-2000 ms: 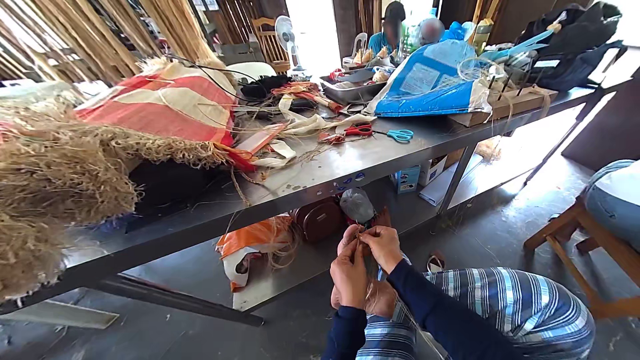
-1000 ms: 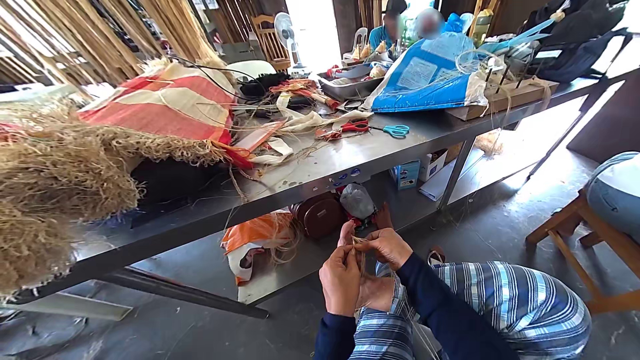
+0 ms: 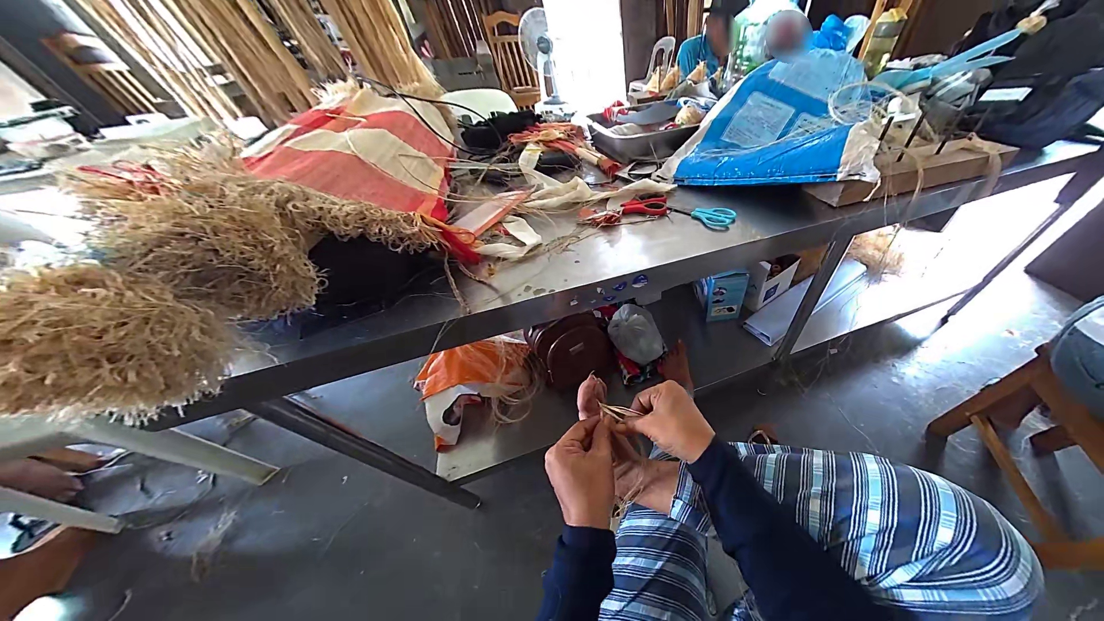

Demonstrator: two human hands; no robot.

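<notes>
Between my two hands is a small bunch of pale plant-fibre strands, pinched over my raised bare foot. My left hand grips its lower left end between thumb and forefinger. From the right, my right hand pinches the same strands, fingertips close to the left ones. Loose thin fibres hang below the hands toward my ankle. The strands' far ends are too fine to make out. On the metal table above lie red-handled scissors and blue-handled scissors.
The steel table bears shaggy fibre bundles, a red and cream woven sack, a blue plastic sack and a metal tray. Its lower shelf holds a brown bag and an orange sack. A wooden stool stands right.
Two seconds ago my hands were closer together and upright over the foot; now the right hand lies more level, with the pinched strands showing between the fingertips.
</notes>
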